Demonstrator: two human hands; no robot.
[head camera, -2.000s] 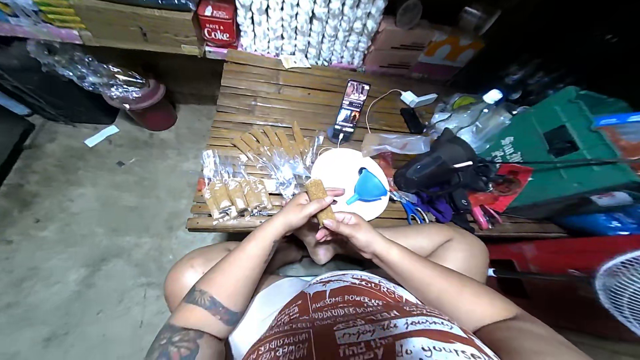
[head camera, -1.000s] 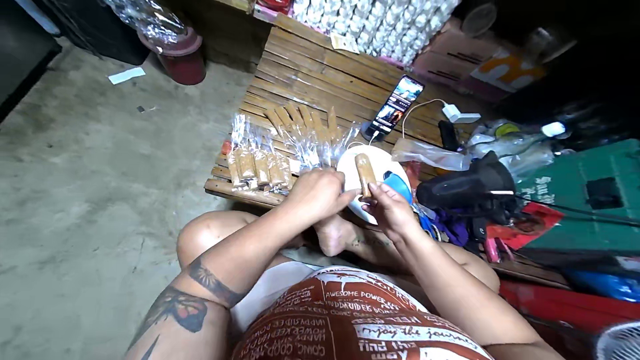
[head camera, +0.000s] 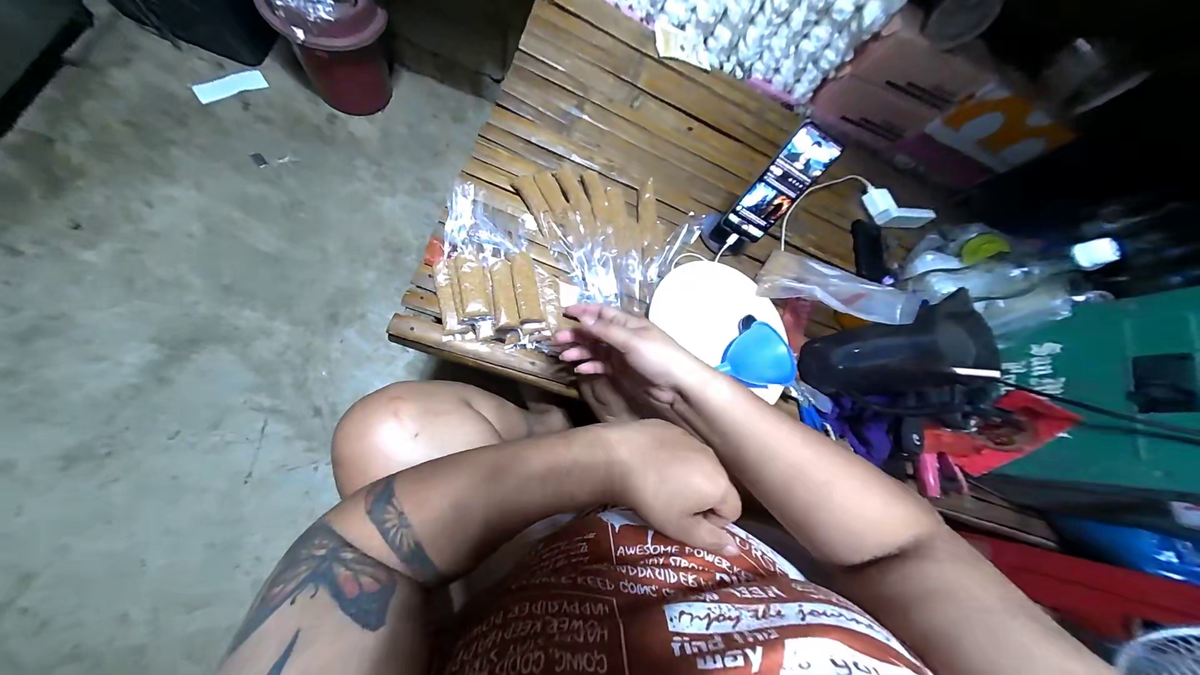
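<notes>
My right hand (head camera: 630, 352) reaches left past the white round plate (head camera: 694, 300), fingers spread, beside the near row of clear plastic packets filled with something brown (head camera: 502, 291). No object shows in it. Crossing below it, my left hand (head camera: 680, 483) is curled closed against my printed shirt; its palm is hidden. Behind the near packets, more long brown-filled packets (head camera: 591, 202) fan out with their clear ends toward me. A blue funnel (head camera: 757, 354) lies on the right part of the plate.
On the slatted bamboo table (head camera: 600, 103), a phone (head camera: 783, 183) stands upright with a cable to a white charger (head camera: 891, 208). A clear plastic bag (head camera: 834, 286) and a black pitcher-like object (head camera: 900, 352) are at right, near a green box (head camera: 1116, 375). A red bin (head camera: 342, 66) stands on the floor.
The brown-filled packet held over the plate has left my right hand, which has moved left to the packets. My left hand has drawn back to my shirt and curled.
</notes>
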